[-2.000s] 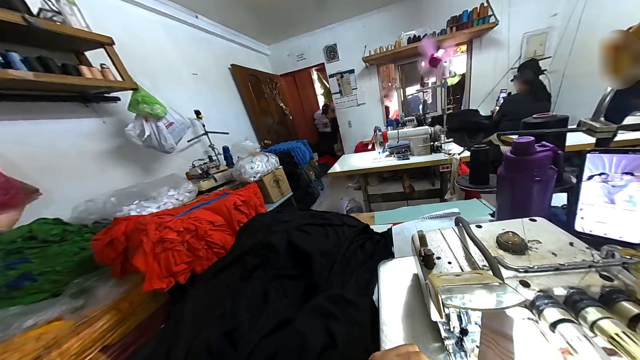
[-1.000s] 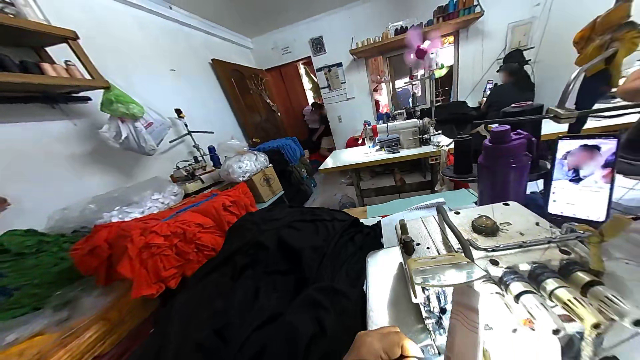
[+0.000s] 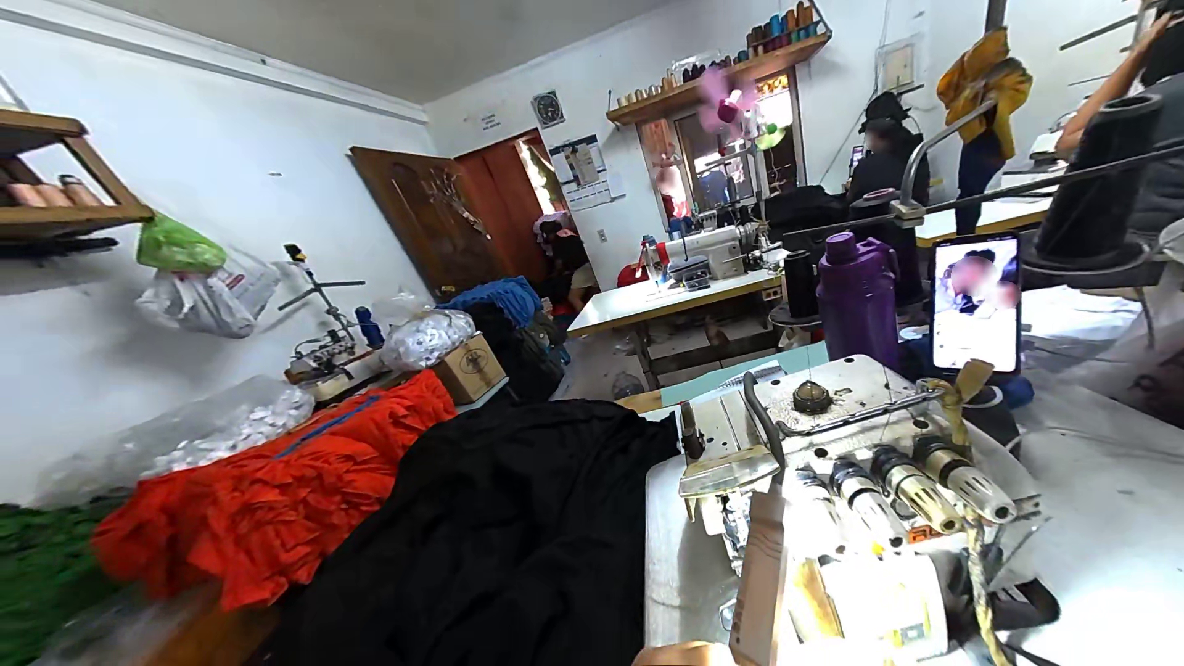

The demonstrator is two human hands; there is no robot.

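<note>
A small part of a hand, which I take for my left hand (image 3: 684,655), shows at the bottom edge; its fingers are mostly cut off, so any hold is hidden. It lies at the near side of an overlock sewing machine (image 3: 740,421), beside a flat pinkish-brown strip (image 3: 760,583) standing over the machine's front. Several tension dials (image 3: 869,504) line the machine. Left of it spreads a heap of black fabric (image 3: 518,527). My right hand is out of view.
Red fabric (image 3: 305,490) and green fabric (image 3: 55,564) lie left. Behind the machine stand a purple bottle (image 3: 856,301), a phone (image 3: 976,305) and black thread cones (image 3: 1096,176). Another sewing table (image 3: 675,301) stands farther back. People are at the right and in the doorway.
The hand at the bottom shows less than one second ago. The view has shifted slightly. The blurred skin-toned shape at the far left edge two seconds ago is gone.
</note>
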